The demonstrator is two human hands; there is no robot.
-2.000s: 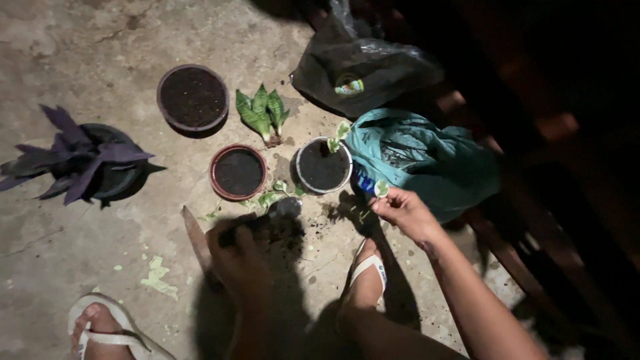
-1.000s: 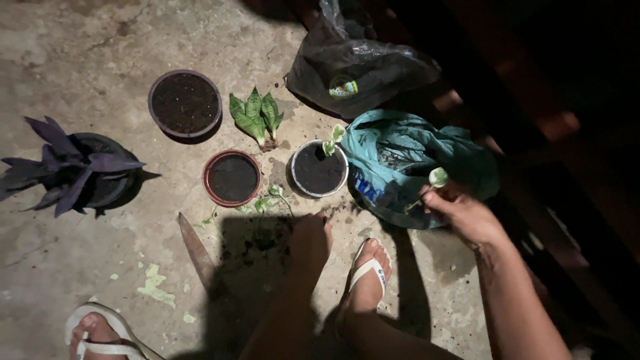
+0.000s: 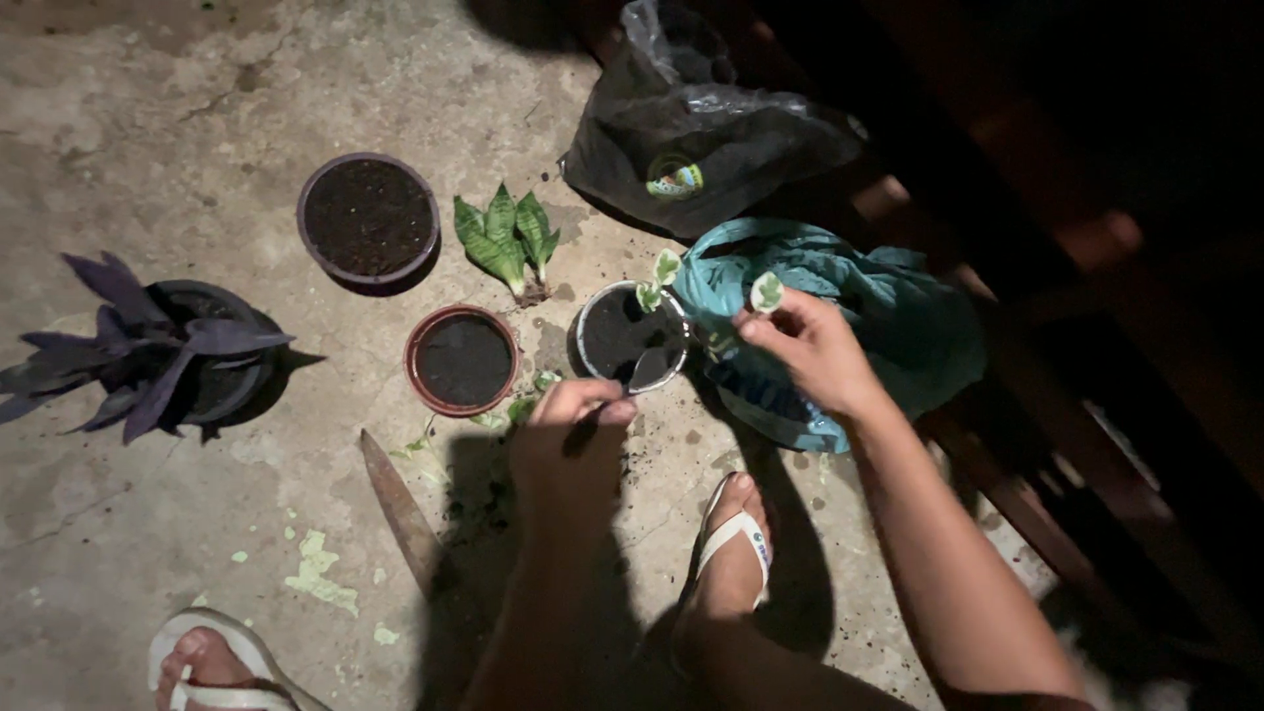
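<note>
My left hand (image 3: 578,420) grips a spoon (image 3: 647,367), whose bowl rests over the soil at the lower right rim of a white pot (image 3: 590,346). A cutting with green-and-white leaves (image 3: 656,281) stands at that pot's upper right side. Pinched in the fingers of my right hand (image 3: 805,341) is another variegated cutting (image 3: 766,292), held in front of a teal plastic bag (image 3: 918,316). Left of the white pot is a reddish-brown pot (image 3: 410,370) of dark soil. More variegated cuttings (image 3: 518,410) lie on the floor by my left hand.
A larger soil-filled pot (image 3: 302,222), an unpotted snake plant (image 3: 502,237) and a black plastic bag (image 3: 711,148) lie farther back. A purple-leaved potted plant (image 3: 148,346) stands at left. A worn blade (image 3: 400,504) lies near my sandalled feet (image 3: 736,553).
My left hand has moved up from the floor to the white pot, and the spoon now shows over its soil. My right hand still holds the cutting, its leaf now nearer the white pot than a second ago.
</note>
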